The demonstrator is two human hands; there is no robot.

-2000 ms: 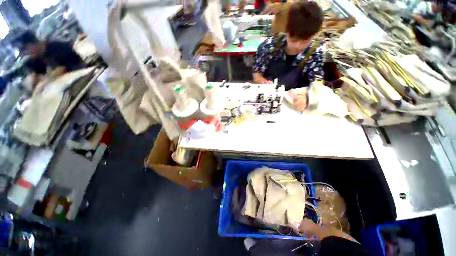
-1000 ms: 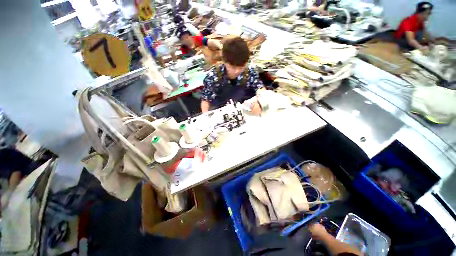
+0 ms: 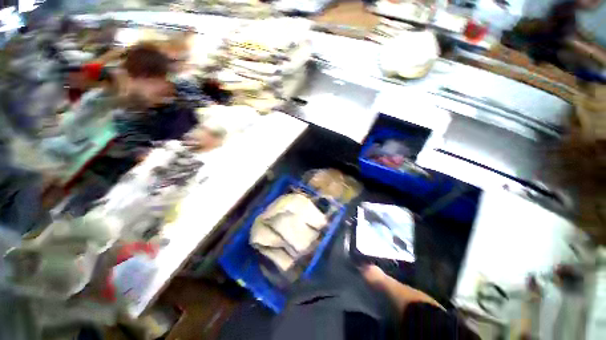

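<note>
My right hand point(image 3: 380, 277) is at the lower middle, blurred, at the near edge of a low square stool with a shiny pale top point(image 3: 385, 232). Whether it grips the stool cannot be told. My left hand is not in view. A blue plastic crate point(image 3: 258, 291) stands on the floor left of the stool. Beige bags point(image 3: 290, 229) lie piled in it. The bag handles are too blurred to make out clearly.
A white sewing table point(image 3: 216, 192) runs along the left, with a person point(image 3: 149, 93) behind it. A second blue crate point(image 3: 392, 174) with mixed pieces stands beyond the stool. A white table point(image 3: 525, 246) is at the right. A clear bag point(image 3: 332, 184) lies behind the first crate.
The view has swung right, so the crate and sewing table have shifted left. My right hand has left the beige bags and is now at the stool's near edge.
</note>
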